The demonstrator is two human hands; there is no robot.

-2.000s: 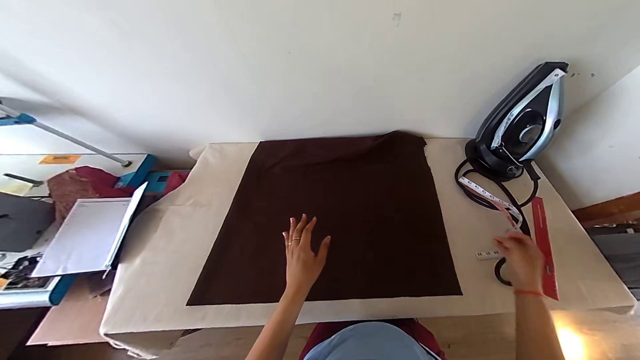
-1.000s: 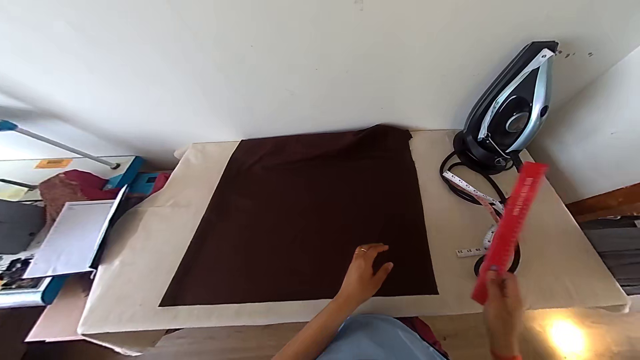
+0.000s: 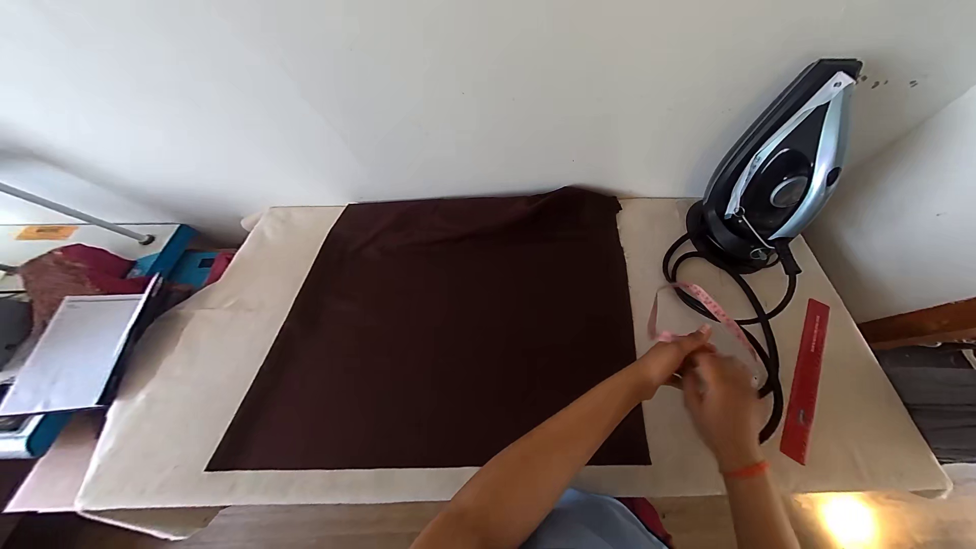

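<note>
A dark brown cloth (image 3: pixel 457 335) lies spread on the cream covering (image 3: pixel 175 412) of the table, its far right corner rumpled. Just past its right edge my two hands meet. My left hand (image 3: pixel 679 354) is at a pink measuring tape (image 3: pixel 717 309), fingers bent, part of the tape looping out beyond it. My right hand (image 3: pixel 720 400), blurred and wearing an orange band at the wrist, touches the left one; what its fingers hold is hidden. A red ruler (image 3: pixel 807 381) lies flat to the right of the hands.
An iron (image 3: pixel 781 168) stands on its heel at the far right against the wall, its black cord (image 3: pixel 772 343) coiled beside the hands. On the left, an open notebook (image 3: pixel 72 354) and a dark red cloth (image 3: pixel 76 271) rest on a neighbouring surface.
The red ruler, held up by my right hand one second ago, now lies on the table. My left hand has moved right, off the brown cloth to the tape.
</note>
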